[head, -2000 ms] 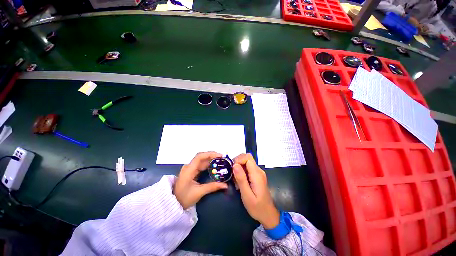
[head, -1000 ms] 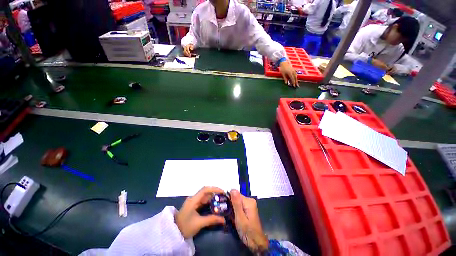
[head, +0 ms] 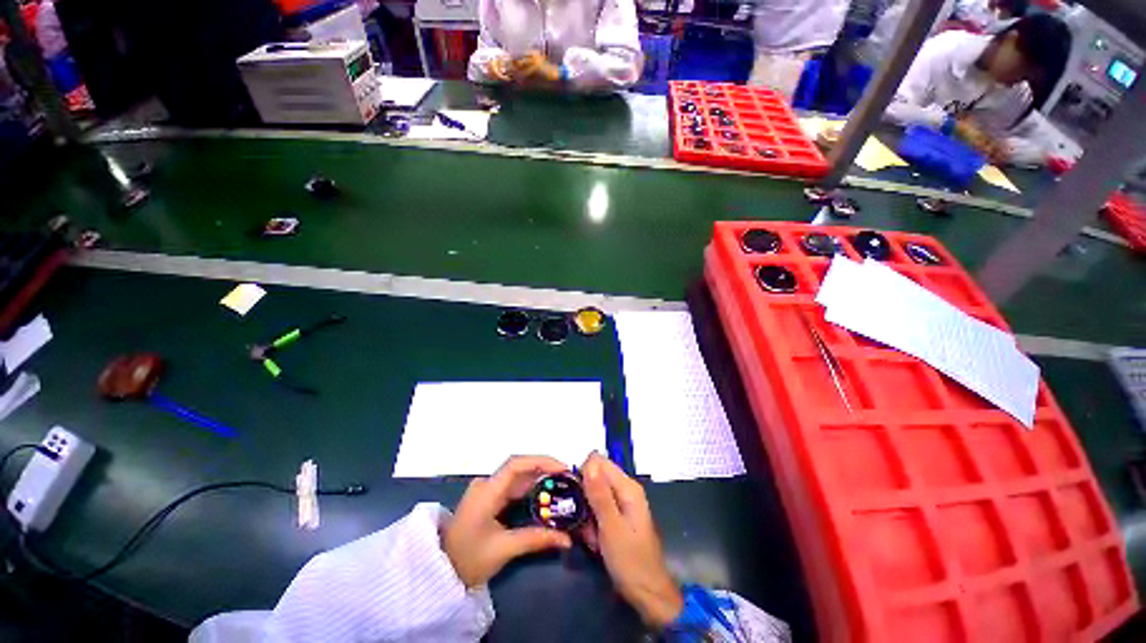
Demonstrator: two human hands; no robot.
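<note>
A round black smartwatch head (head: 558, 501) is held low in the middle of the view, its screen lit with coloured icons and facing up. My left hand (head: 500, 521) grips its left side between thumb and fingers. My right hand (head: 621, 525) is on its right edge, with thumb and fingertips touching it. A blue strap (head: 699, 612) is around my right wrist. A white record sheet (head: 500, 428) lies just beyond my hands. A blue pen (head: 616, 442) lies at its right edge, partly hidden by my right hand.
Gridded sheets (head: 679, 396) lie beside the red tray (head: 867, 490), which holds several round units, tweezers (head: 831, 362) and a loose sheet (head: 933, 337). Three units (head: 552, 329), cutters (head: 279, 353), a brown-headed tool (head: 131, 376), a cable (head: 214, 494) and power strip (head: 50, 480) lie left. People sit beyond the conveyor (head: 415, 224).
The view tilted up, then slightly down again. Both hands still hold the watch head. The person opposite has withdrawn an arm from the far red tray and now has both hands together.
</note>
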